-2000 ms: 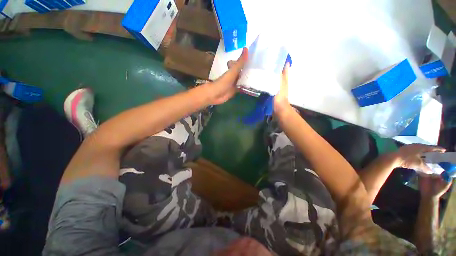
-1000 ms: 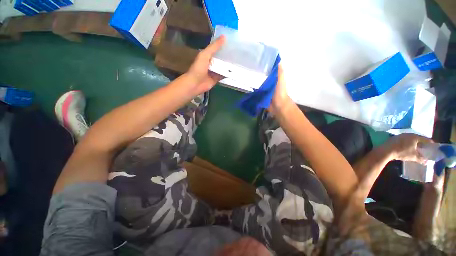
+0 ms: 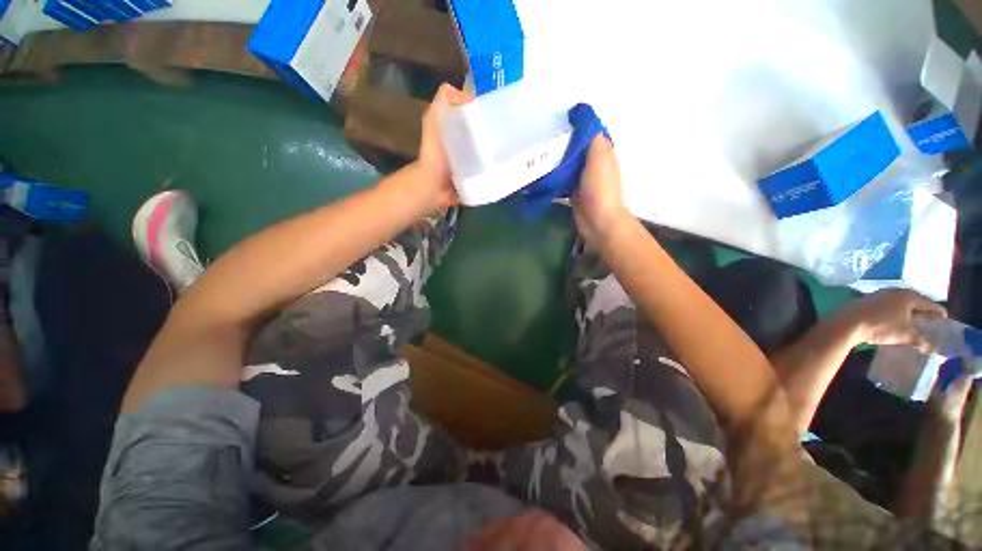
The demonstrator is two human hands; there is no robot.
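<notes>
A small white appliance [image 3: 497, 178] with a frosted translucent housing [image 3: 506, 124] is held up in front of me, above my knees at the work surface's edge. My left hand [image 3: 437, 145] grips its left end. My right hand [image 3: 599, 185] holds a crumpled blue cloth [image 3: 571, 161] against the appliance's right end. The cloth covers part of that end. Small reddish marks show on the white base. Most of my left fingers are hidden behind the unit.
Blue and white cartons [image 3: 829, 167] stand on the white table covering [image 3: 689, 108]. An opened carton and a clear plastic bag [image 3: 878, 242] are at the right. A wooden pallet [image 3: 393, 108] is at the left. A neighbour's hands [image 3: 899, 321] hold another unit at the right.
The appliance has turned and tilted in my hands, so its white base now faces lower right. The blue cloth has moved up and bunched around its right end.
</notes>
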